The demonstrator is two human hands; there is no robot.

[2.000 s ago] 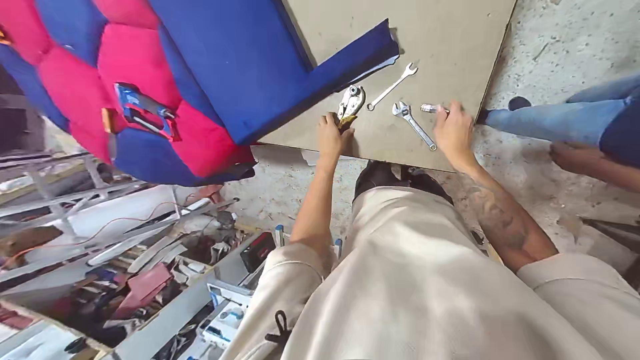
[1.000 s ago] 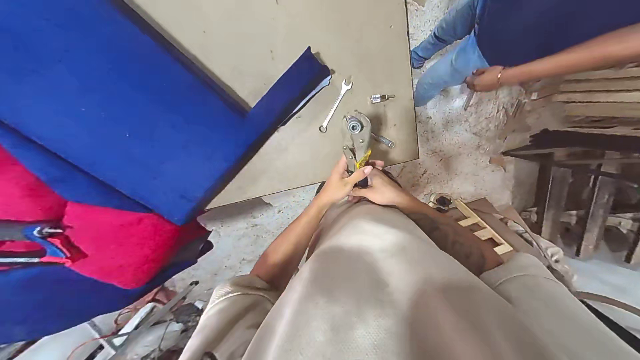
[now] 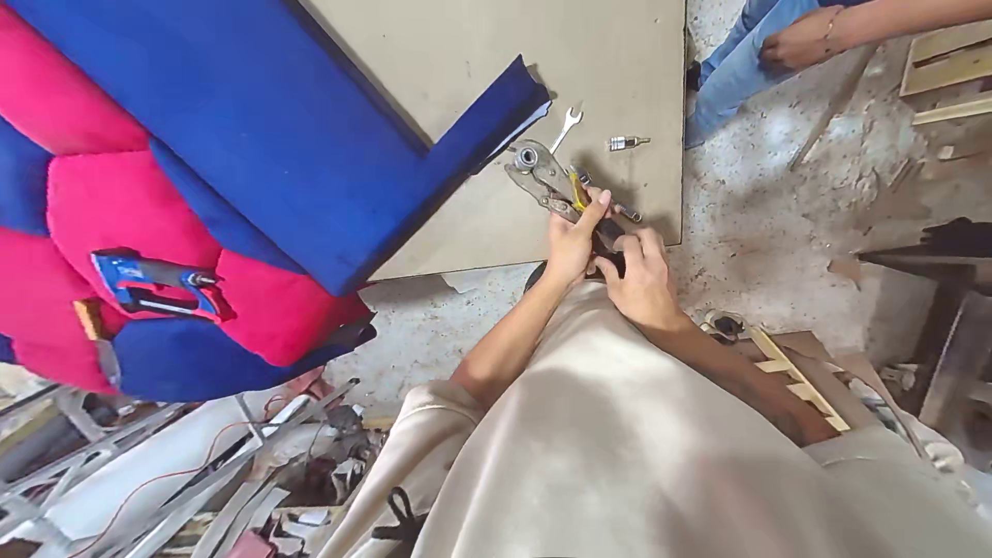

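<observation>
Both hands are together over the front edge of the board. My left hand [image 3: 572,244] grips the locking pliers [image 3: 542,177], whose jaws hold a round metal socket or nut [image 3: 527,158]. My right hand [image 3: 642,277] has its fingers on the dark lower end of the same tool. An adjustable wrench [image 3: 631,213] lies partly hidden behind the pliers and my fingers. An open-end wrench [image 3: 570,125] rests on the board beyond them, its lower part covered. To its right is a small metal socket bit [image 3: 628,143].
Blue and pink upholstered padding [image 3: 232,155] covers the left, with a blue staple gun [image 3: 159,285] on it. A person's hand [image 3: 798,39] is at upper right beside the board [image 3: 635,70]. Metal frames and scraps [image 3: 256,449] lie lower left, wooden slats [image 3: 790,376] lower right.
My right hand has left the small socket bit and come across to the pliers. My left hand has lifted the pliers off the board toward my body. The view has shifted.
</observation>
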